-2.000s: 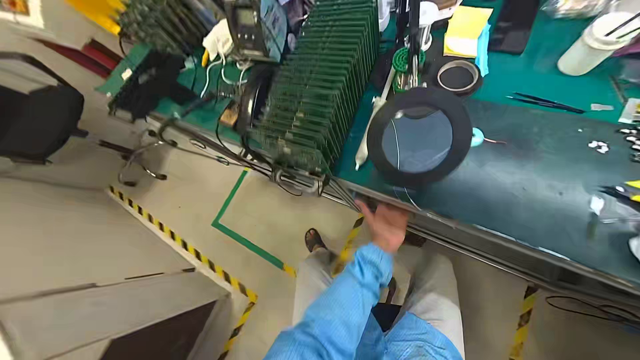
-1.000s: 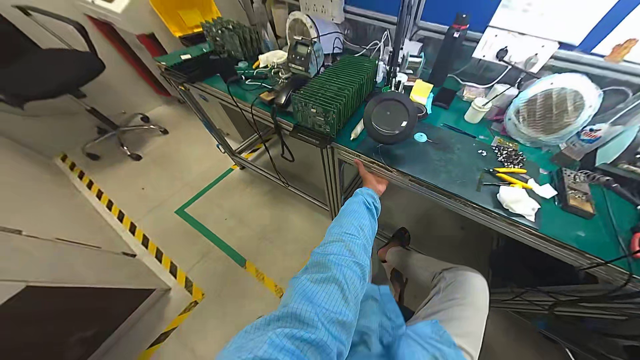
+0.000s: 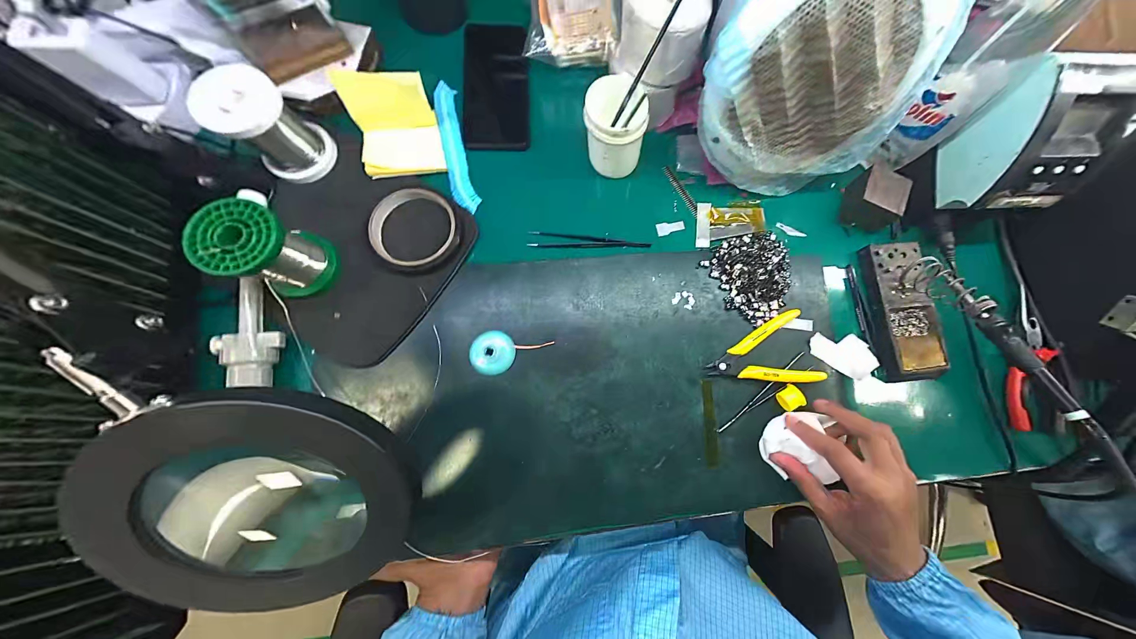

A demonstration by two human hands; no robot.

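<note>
My right hand [image 3: 856, 479] has its thumb and fingers around a crumpled white tissue [image 3: 799, 446] near the front edge of the dark work mat [image 3: 586, 408]. Just beyond it lie a small yellow cap [image 3: 790, 398], yellow-handled flush cutters [image 3: 770, 348] and tweezers [image 3: 754, 404]. My left hand [image 3: 451, 581] is low at the bench edge, partly hidden by the edge and the magnifier; whether it holds anything cannot be seen. A teal round spool [image 3: 492, 352] with a short copper-coloured wire lies on the mat. Black tweezers [image 3: 590, 240] rest past the mat's far edge.
A ring magnifier lamp [image 3: 98, 506] overhangs the front left. Solder spools [image 3: 232, 238] stand behind it. A soldering iron in its holder [image 3: 998, 333] and red-handled pliers [image 3: 1018, 399] are at right. Small metal components [image 3: 753, 273] lie piled near a white cup [image 3: 614, 129].
The view has shifted strongly to look down on the bench. A hand seen at the bench's front edge earlier is now low at left, and my right hand has come into view at the white tissue.
</note>
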